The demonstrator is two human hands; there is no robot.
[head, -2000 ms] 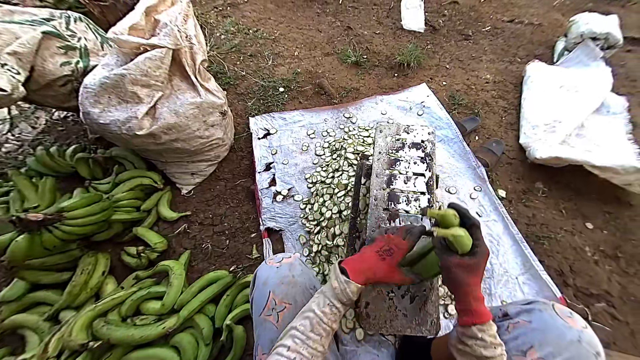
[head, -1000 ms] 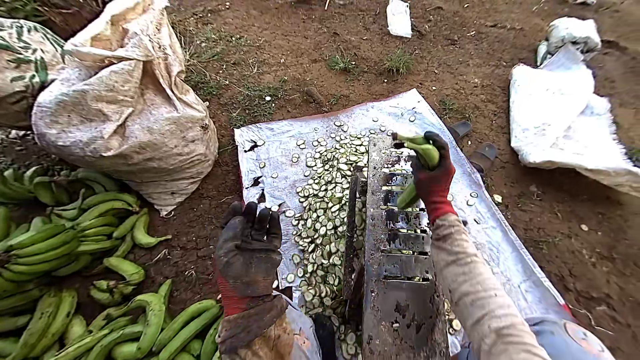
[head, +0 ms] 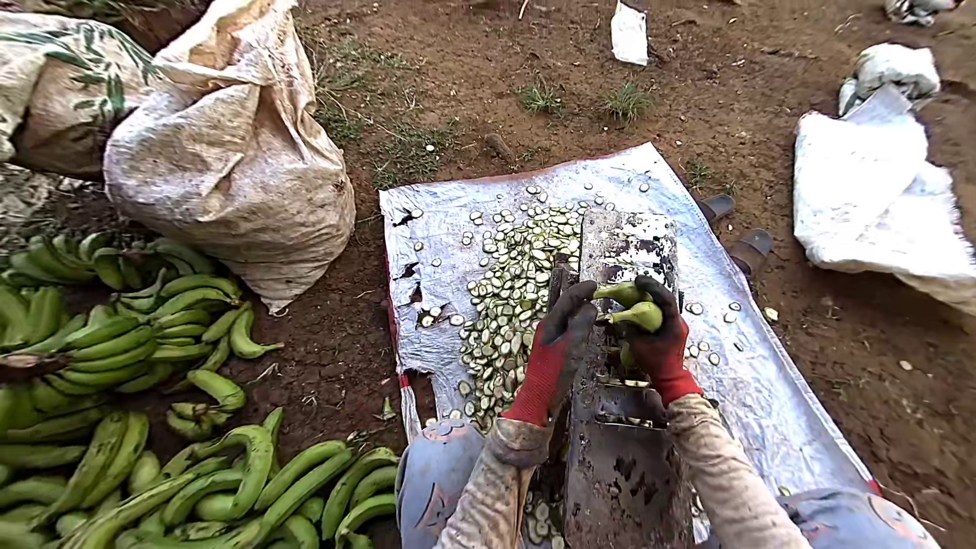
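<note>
My right hand point(head: 660, 343), in a red and dark glove, is closed around green bananas point(head: 639, 314) above a long worn metal slicing board point(head: 629, 465) with slots. My left hand point(head: 555, 347), gloved alike, is at the board's left edge with its fingertips beside the banana tips; whether it grips them cannot be told. Round banana slices point(head: 503, 305) lie heaped left of the board on a silvery sheet point(head: 435, 206), and a few lie to its right.
Green banana bunches point(head: 114, 351) cover the ground at left, below a full woven sack point(head: 229, 175). A white sack point(head: 869, 191) lies at right. Dark sandals point(head: 751, 248) sit by the sheet's right edge. My knees flank the board.
My left hand has moved from beside the banana pile at the lower left to the board. My right hand, still holding bananas, has come nearer along the board.
</note>
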